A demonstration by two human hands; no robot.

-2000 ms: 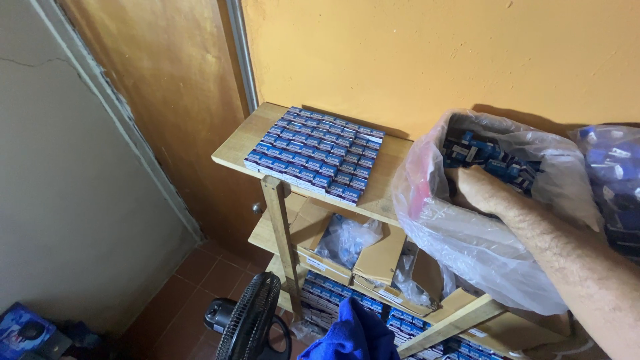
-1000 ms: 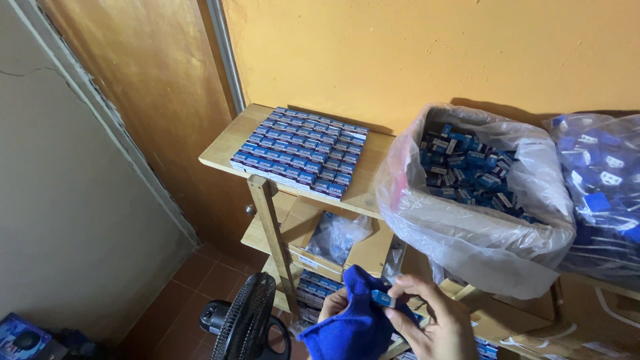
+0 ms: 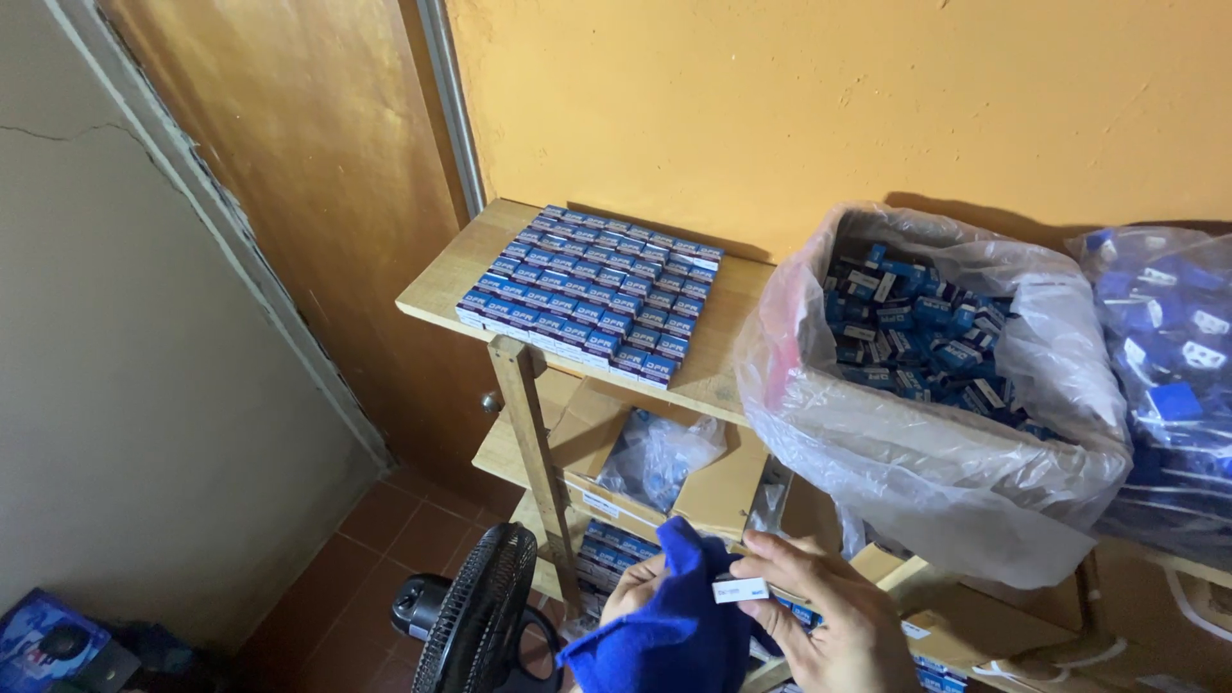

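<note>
Low in the view, my left hand grips a blue cloth, which hides most of its fingers. Just to its right, my right hand pinches a small cardboard box between thumb and fingers, its white printed side facing up, its left end against the cloth. Above the hands, rows of similar small blue and white boxes stand packed together on a wooden shelf. To the right is a plastic-lined bin with many loose small blue boxes inside.
A black fan stands left of my hands. Open cardboard boxes with plastic bags sit on the lower shelf. A clear bag of blue items lies at the right. Behind are a yellow wall and a wooden door.
Two seconds ago my right hand was in the lined bin; it then came down to the blue cloth with a small box. Since one second ago, the box's white side has come into view.
</note>
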